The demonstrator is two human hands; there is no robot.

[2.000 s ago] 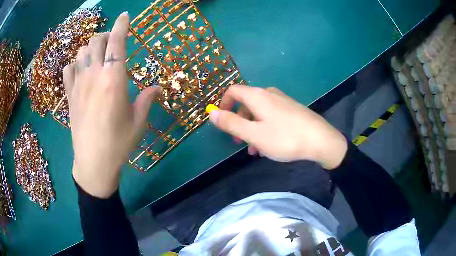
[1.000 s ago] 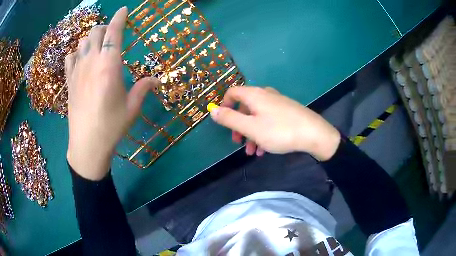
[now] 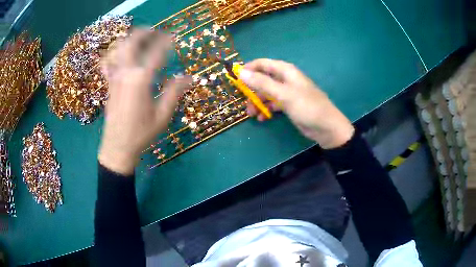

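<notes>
A gold sprue frame (image 3: pixel 180 143) with rows of tiny parts lies on the green table in front of me. Loose gold and silver parts (image 3: pixel 201 96) lie in a scatter over its middle. My right hand (image 3: pixel 297 96) holds yellow-handled nippers (image 3: pixel 251 95) above the frame's right side, with the dark jaws toward the frame. My left hand (image 3: pixel 137 99) is over the frame's left side, blurred, fingers apart. I see nothing held in it, though its palm is hidden.
A broad gold-silver heap (image 3: pixel 78 73) lies beyond my left hand. A smaller coppery heap (image 3: pixel 42 167) lies nearer at left. Gold frames (image 3: pixel 18 78) lie far left, others (image 3: pixel 250 9) at the top. Stacked tray-like material (image 3: pixel 443 151) stands right, past the table's edge.
The view has shifted, showing more gold frames at the top. My right hand has moved up over the frame, and the nippers' yellow handles now show. My left hand has moved relative to the frame and is blurred.
</notes>
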